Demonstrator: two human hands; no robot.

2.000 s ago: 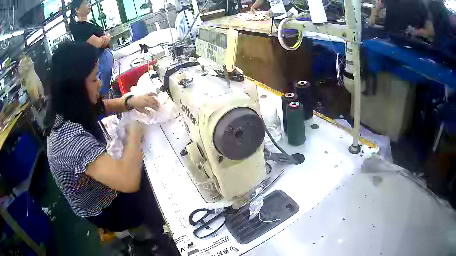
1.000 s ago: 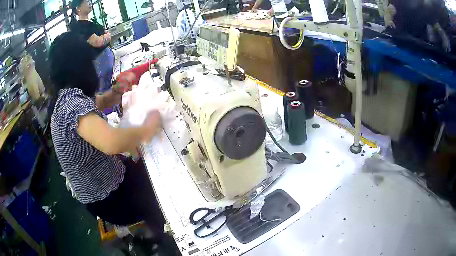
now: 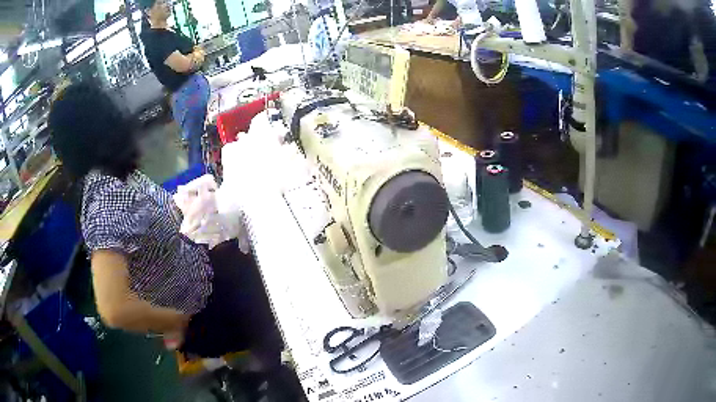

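Note:
Neither of my hands is in the picture. Nearest in front of me stands a large cream sewing machine on a white tabletop, its dark round handwheel facing me. Black-handled scissors lie below the handwheel end, beside a dark ribbed tray with a small whitish scrap on it. Pale pink and white fabric hangs at the table's left edge, by the seated person's lap.
A seated person in a checked top is at the left. Another person stands behind. Dark thread cones stand right of the machine, near a pale upright pole. A red object lies beyond the fabric.
The seated person has leaned back from the machine and lowered an arm to the side. The fabric has moved towards their lap. The whole view has shifted, so the machine appears farther right.

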